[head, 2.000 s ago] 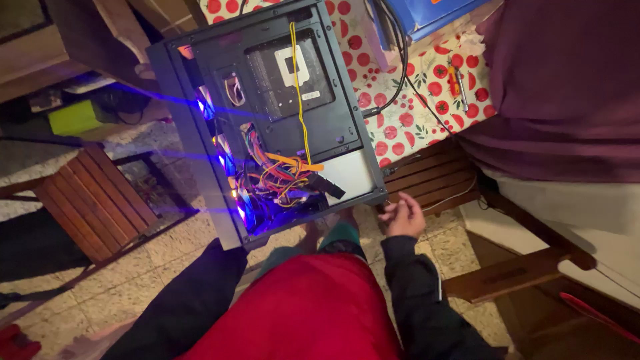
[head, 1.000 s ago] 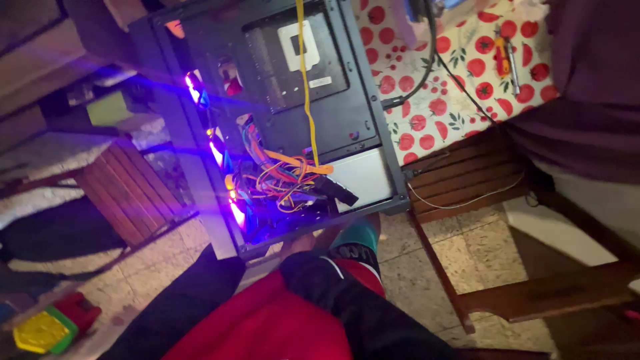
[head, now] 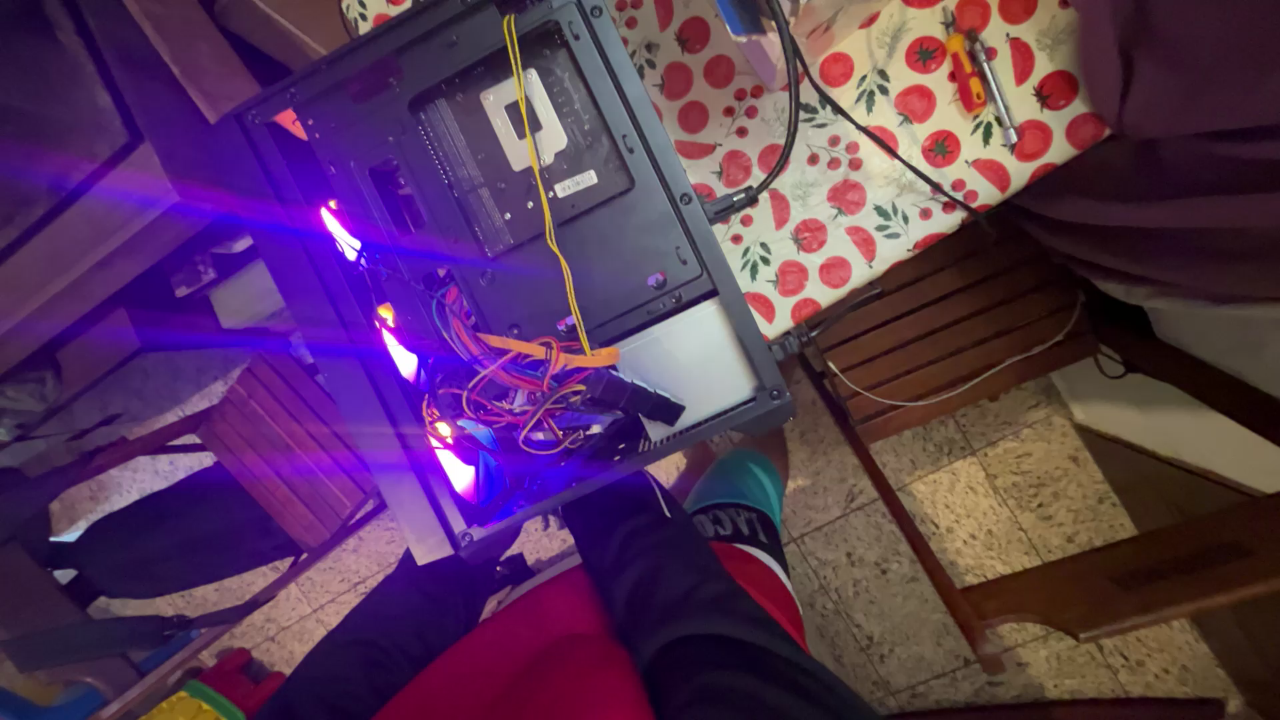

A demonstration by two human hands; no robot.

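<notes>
A black computer case (head: 640, 240), its side panel off, spans the middle of the head view. Several fans (head: 400, 355) glow purple and white along its left side. A bundle of thin colored cables (head: 530, 375) is bunched near the power supply (head: 690, 365) at the lower right, and a yellow cable (head: 550, 220) runs down over the motherboard tray. Both my dark sleeves reach toward the case's lower edge. My left hand and my right hand are hidden beneath or behind that edge, so what they touch cannot be seen.
A table with a tomato-print cloth (head: 830, 230) lies behind and right of the case. On it are a red-and-yellow screwdriver (head: 967, 75), a metal tool (head: 993, 95) beside it, and black cables (head: 790, 110). Slatted wooden chairs (head: 960, 320) stand right and left, on a tiled floor.
My right hand, visible two seconds ago by the case's lower right corner, has moved left and out of sight behind its lower edge. The view has come closer to the case.
</notes>
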